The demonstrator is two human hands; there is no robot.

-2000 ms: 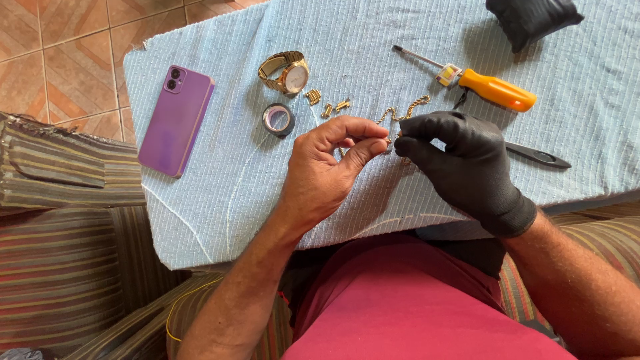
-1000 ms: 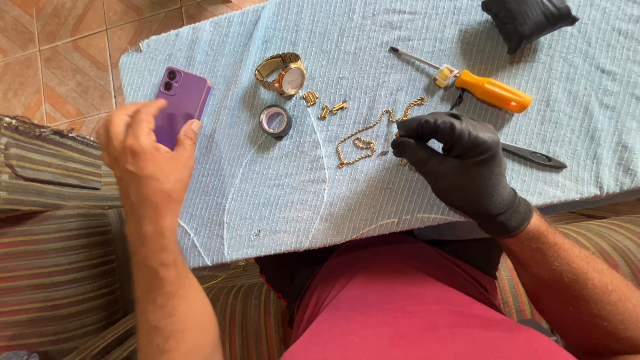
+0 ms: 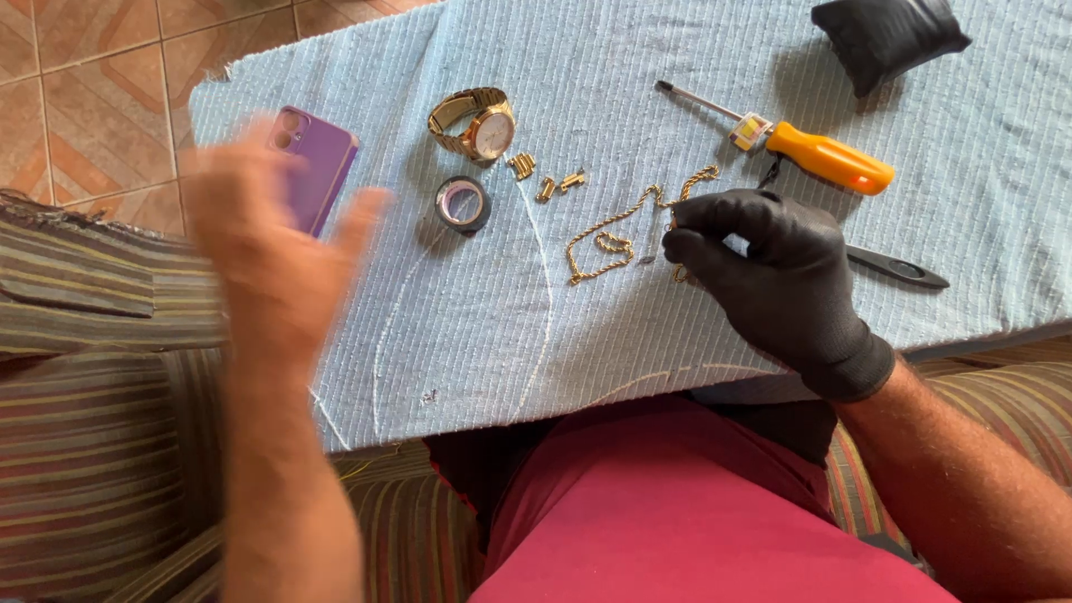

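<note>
My left hand (image 3: 280, 243), bare and blurred, is over the left side of the cloth with its fingers apart and nothing seen in it. It partly covers a purple phone (image 3: 322, 172). My right hand (image 3: 770, 268) wears a black glove, and its thumb and forefinger are pinched together over part of a gold rope chain (image 3: 599, 226). A tiny bit of gold shows at those fingertips; whether they grip the chain cannot be told. Left of the chain lie several loose gold watch links (image 3: 521, 166), a gold wristwatch (image 3: 488, 134) and a roll of black tape (image 3: 462, 204).
A screwdriver with an orange handle (image 3: 829, 159) lies beyond my right hand. A black slim tool (image 3: 900, 268) sticks out from behind the glove. At the far right sits a small black cushion (image 3: 892, 38). The light blue cloth (image 3: 452, 352) covers the table up to its near edge.
My left hand has left the fingertips of my gloved hand and moved left to the phone, fingers now spread. My right hand has stayed over the chain, still pinched.
</note>
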